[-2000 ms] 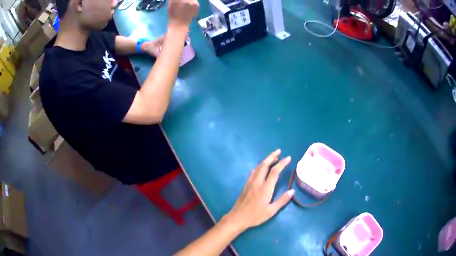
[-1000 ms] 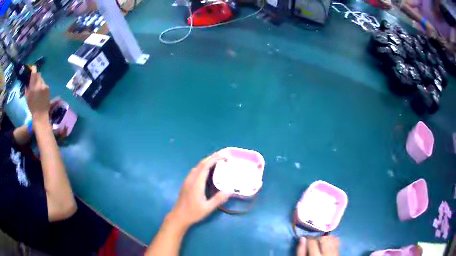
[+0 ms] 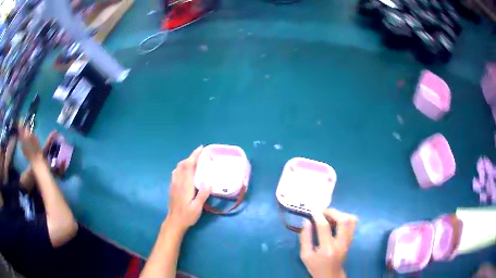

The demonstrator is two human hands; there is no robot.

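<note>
My left hand [image 3: 184,190] is closed around the left side of a pink strapped housing [image 3: 222,170], thumb at its near edge. The housing stands open side up on the bench, its brown strap loop at the near side. My right hand [image 3: 327,239] is at the near edge of a second strapped housing [image 3: 306,184], fingers bent at its rim and strap. The brown strap shows left of these fingers. Whether the fingers grip it is hidden by the hand and blur.
Two pink housings [image 3: 433,160] without visible straps stand at the right. More housings [image 3: 410,247] lie near right beside a pale sheet [image 3: 479,230]. Small pink pieces [image 3: 484,182] lie at the right edge. Black assemblies [image 3: 416,24] are far right. A worker's arm [image 3: 53,203] and a black box [image 3: 90,100] are left.
The view has turned right. My left hand stays on its housing. My right hand has come in from the near edge to the second housing, and the two housings are now closer together.
</note>
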